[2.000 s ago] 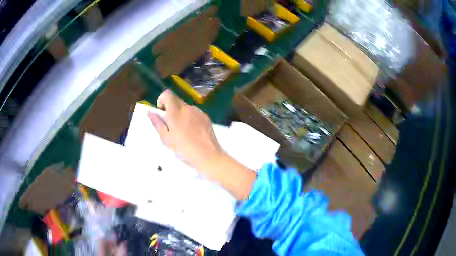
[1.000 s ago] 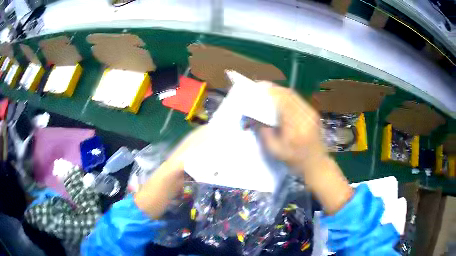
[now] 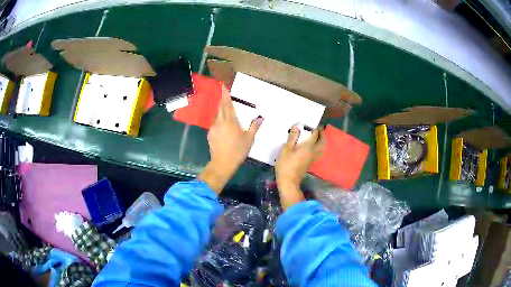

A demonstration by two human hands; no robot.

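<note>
A white insert (image 3: 274, 106) with dark slots lies over the box in front of me, its brown lid (image 3: 291, 81) standing up behind. My left hand (image 3: 227, 137) holds the insert's left side, thumb on top and fingers along the edge. My right hand (image 3: 297, 157) holds its front right part, fingertips near a slot. The hands hide the front corners and most of the box walls. Red cards lie at the left (image 3: 203, 101) and right (image 3: 339, 157) of this box.
Left on the conveyor (image 3: 269, 33) are a black flat box (image 3: 172, 83) and a yellow-sided box with an insert (image 3: 111, 103). Right is an open box with a bagged cable (image 3: 408, 151). Nearer me are bagged cables (image 3: 241, 238), stacked inserts (image 3: 442, 252), a blue bin (image 3: 103, 202) and a neighbour's glove (image 3: 68, 223).
The insert, held raised and blurred a second ago, now lies flat over the box. Both hands have come down onto it. A red card now shows right of the box.
</note>
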